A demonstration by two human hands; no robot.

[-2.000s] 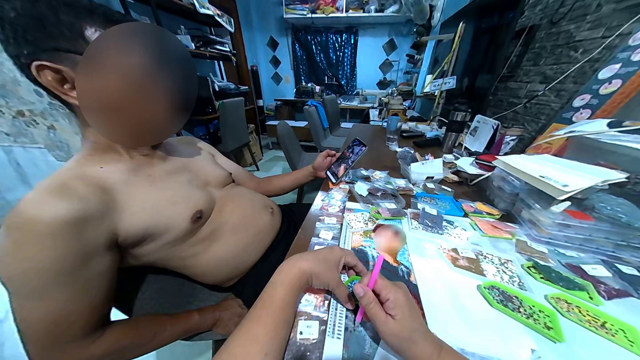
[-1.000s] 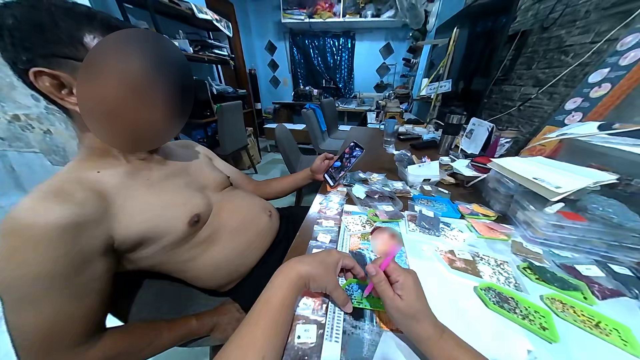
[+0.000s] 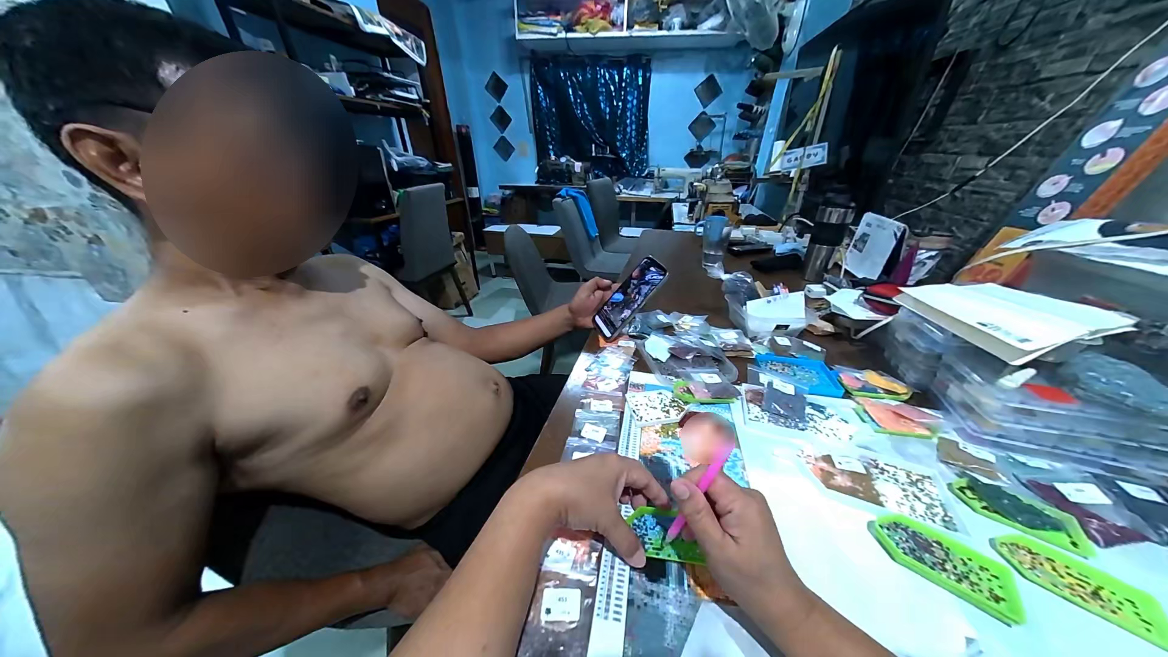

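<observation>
Between the thumb and fingers of my right hand (image 3: 730, 529) is a pink pen-like applicator (image 3: 701, 491), its tip down at a small green tray (image 3: 664, 537) of tiny blue and green beads. My left hand (image 3: 598, 502) grips the left side of that tray. Beneath both hands lies a diamond painting canvas (image 3: 657, 611), partly hidden by them, with a printed symbol strip along its left side. Small plastic bags with labels (image 3: 560, 604) line the table edge left of the canvas.
Green trays of beads (image 3: 949, 568) and a blue tray (image 3: 798, 374) lie to the right, near stacked clear plastic boxes (image 3: 1013, 392). A person (image 3: 365, 411) sits close on the left, holding a phone (image 3: 630, 297) over the table edge. A tumbler (image 3: 829, 239) stands farther back.
The green tray, hardly visible between my hands two seconds ago, now shows plainly with the applicator's tip at it. The seated person still holds the phone.
</observation>
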